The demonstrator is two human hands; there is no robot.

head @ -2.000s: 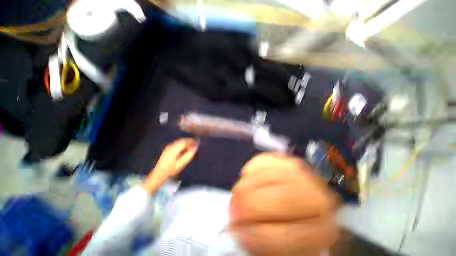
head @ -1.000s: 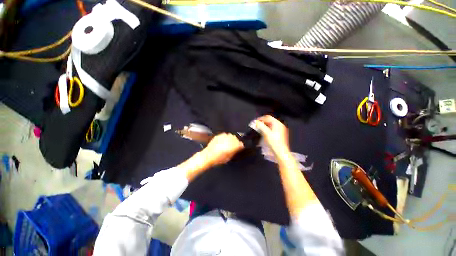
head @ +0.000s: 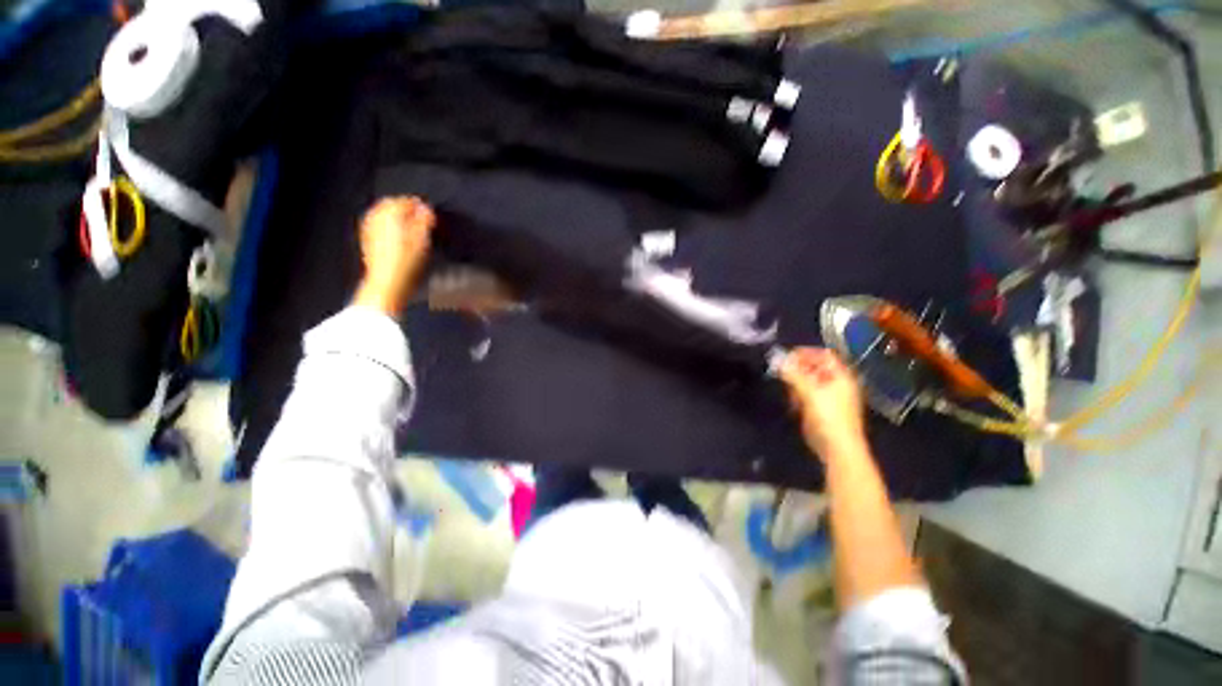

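A long narrow black garment piece point(head: 603, 306) is stretched diagonally over the black table. My left hand point(head: 397, 244) is closed on its upper left end. My right hand point(head: 820, 389) is closed on its lower right end, where a small white bit shows. The piece partly covers a brown strip point(head: 462, 290). Crumpled whitish strips point(head: 697, 302) lie just beyond the piece. The steam iron point(head: 891, 351) stands right of my right hand, its plate edge showing. The picture is slightly blurred.
A pile of black pieces point(head: 576, 101) with white labels lies at the far side. Yellow-red scissors point(head: 910, 168) and a small tape roll point(head: 994, 152) lie right. A large white tape roll point(head: 150, 63) rests on the padded board point(head: 121, 322) at left. A blue crate point(head: 161, 603) stands on the floor.
My hands were close together at the table's middle; now they are far apart with the black piece extended between them. The view has shifted, so the table sits higher and further left.
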